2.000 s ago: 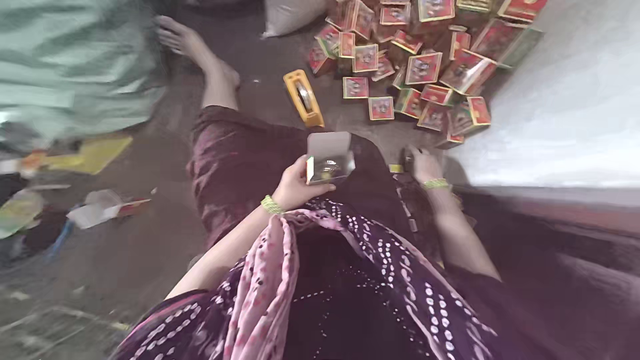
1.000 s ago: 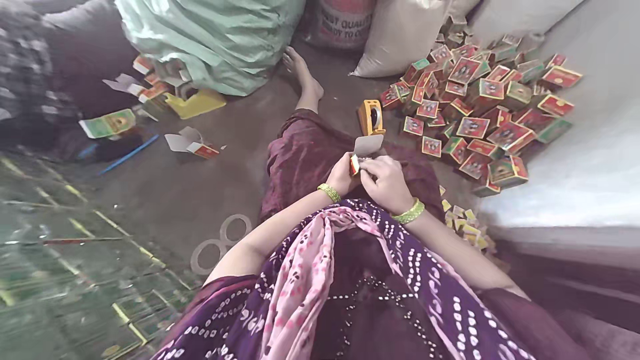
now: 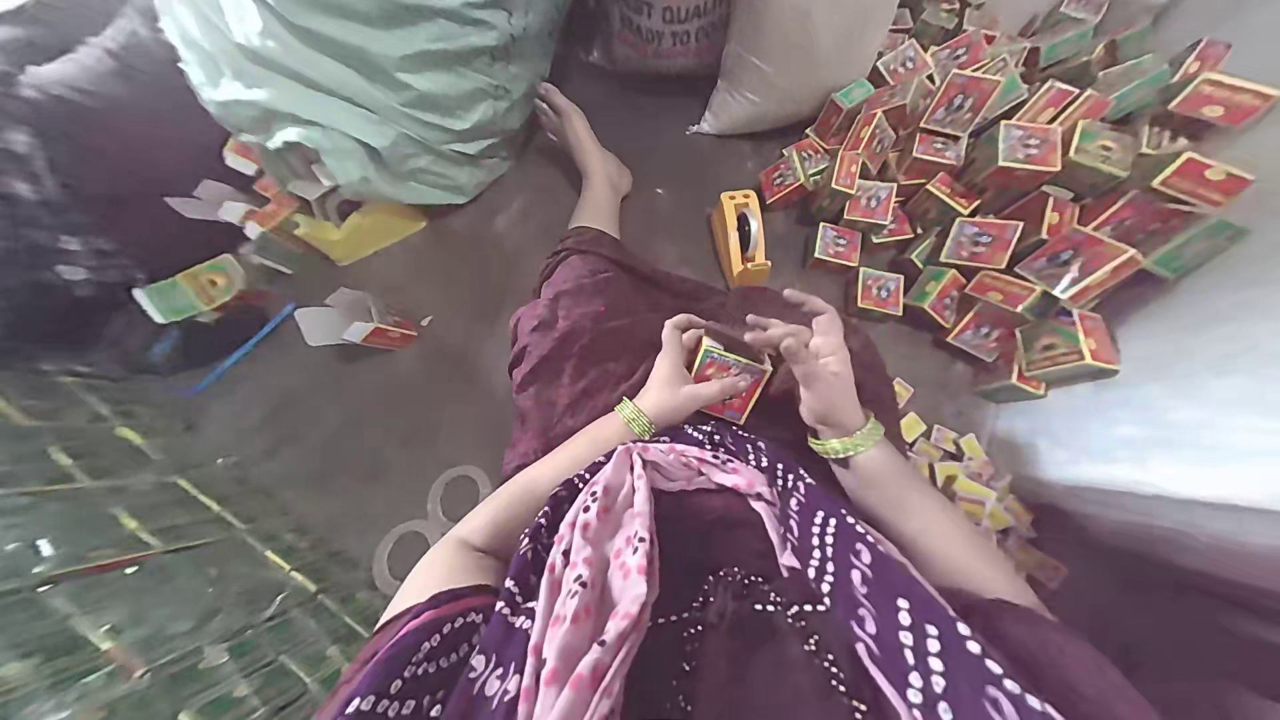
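A small red printed cardboard box [image 3: 733, 382] with a yellow-edged face is over my lap, gripped by my left hand [image 3: 685, 380], thumb across its front. Just right of the box, my right hand [image 3: 808, 355] is raised with its fingers spread; nothing shows in it. Beyond my lap a yellow tape dispenser [image 3: 741, 240] stands on the floor with a roll in it. Right of the dispenser lies a large heap of similar red and green boxes [image 3: 983, 243].
Small yellow pieces [image 3: 970, 480] lie by my right forearm. Two ring-shaped rolls [image 3: 405, 555] are at lower left. An unfolded box [image 3: 365, 322], a blue strip [image 3: 242, 348] and a green cloth sack [image 3: 400, 90] are on the left. A pale sack [image 3: 800, 60] stands ahead.
My right hand was at the box beside my left hand one second ago and is now apart from it. The raised pale flap seen earlier no longer stands up.
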